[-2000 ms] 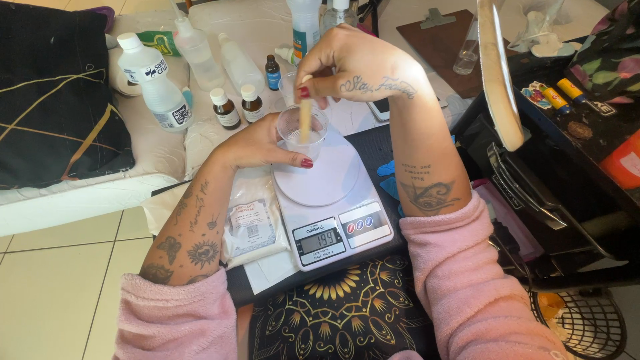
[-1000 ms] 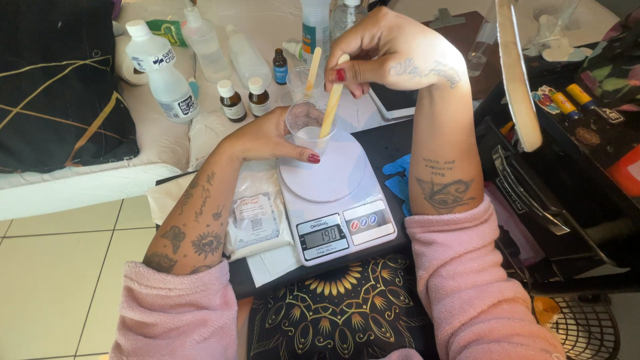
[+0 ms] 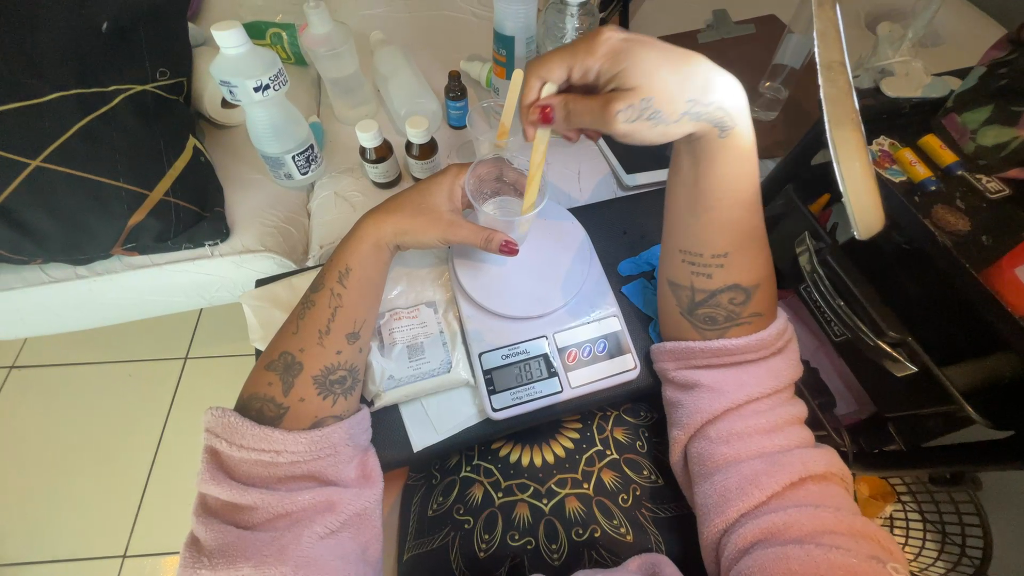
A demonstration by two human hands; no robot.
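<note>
My left hand [image 3: 452, 210] holds a clear plastic cup [image 3: 500, 180] over the round plate of a white digital kitchen scale [image 3: 524, 276], whose display is lit with digits. Between thumb and fingers, my right hand [image 3: 592, 92] pinches a flat wooden stick [image 3: 538, 164] whose lower end is inside that cup. Clear liquid seems to lie in the cup's bottom. Just behind stands a second clear cup [image 3: 482, 120] with another wooden stick [image 3: 510, 104] leaning in it. A clear bag of pale powder [image 3: 420, 344] lies left of the scale.
Two brown bottles with white caps [image 3: 378, 156], a blue-labelled dropper bottle [image 3: 456, 100] and an alcohol bottle [image 3: 268, 112] stand at the back left. Blue gloves [image 3: 642, 280] lie right of the scale. A clipboard [image 3: 744, 72] is behind my right arm, and a black case [image 3: 864, 320] sits at right.
The stick in my right hand has changed its tilt in the cup. The second stick, plain now behind the cup, is not distinct in the oldest frame. My left hand keeps its hold.
</note>
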